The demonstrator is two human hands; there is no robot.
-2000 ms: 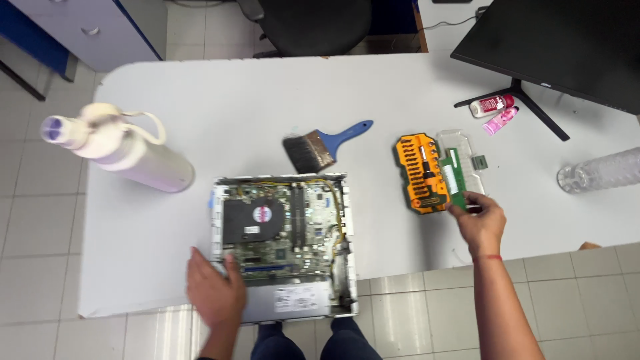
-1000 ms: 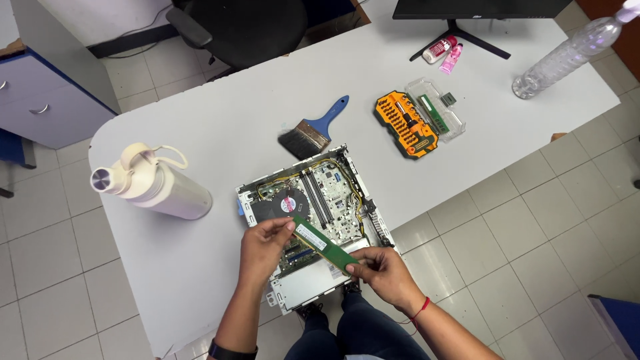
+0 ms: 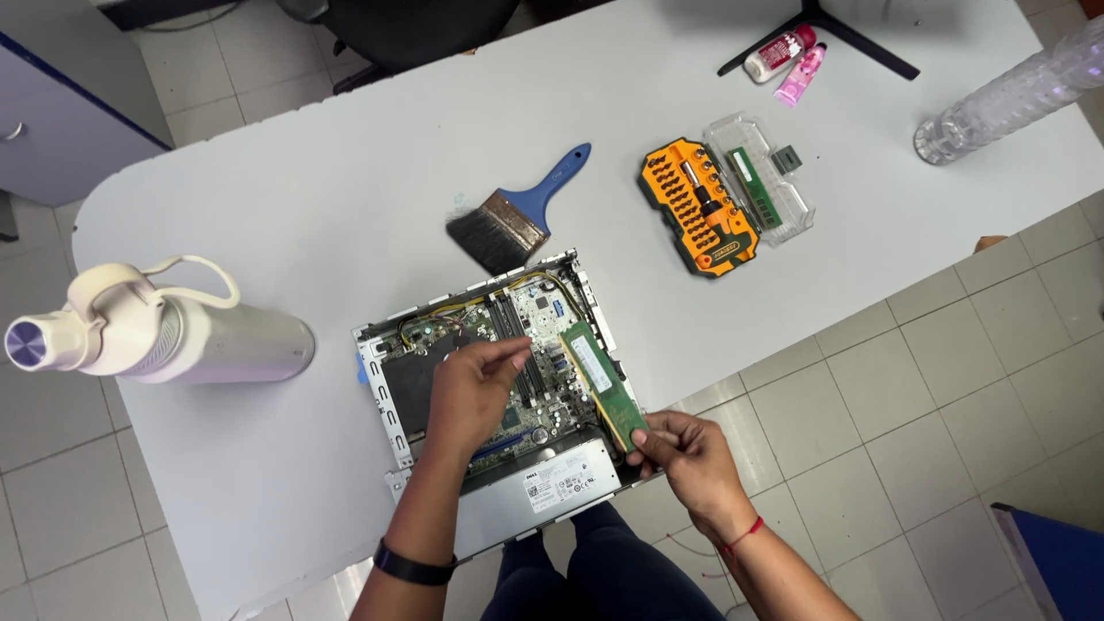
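An opened Dell desktop computer chassis lies on the table's near edge, its motherboard and black memory slots exposed. My right hand pinches the lower end of a green RAM module and holds it tilted over the chassis's right side. Over the black fan shroud, my left hand is raised, thumb and index fingertips close together beside the memory slots; whether they touch is unclear. A metal power supply with a label fills the chassis's near side.
A cream bottle stands left. Behind the chassis lies a blue-handled brush. Right of it is an orange bit set, its clear lid holding another RAM module. Farther off are a clear bottle, small bottle, pink tube and monitor stand.
Two seconds ago my right hand was at the bit set's lid; one second ago both hands held the RAM module over the chassis. My left hand has since let go of it.
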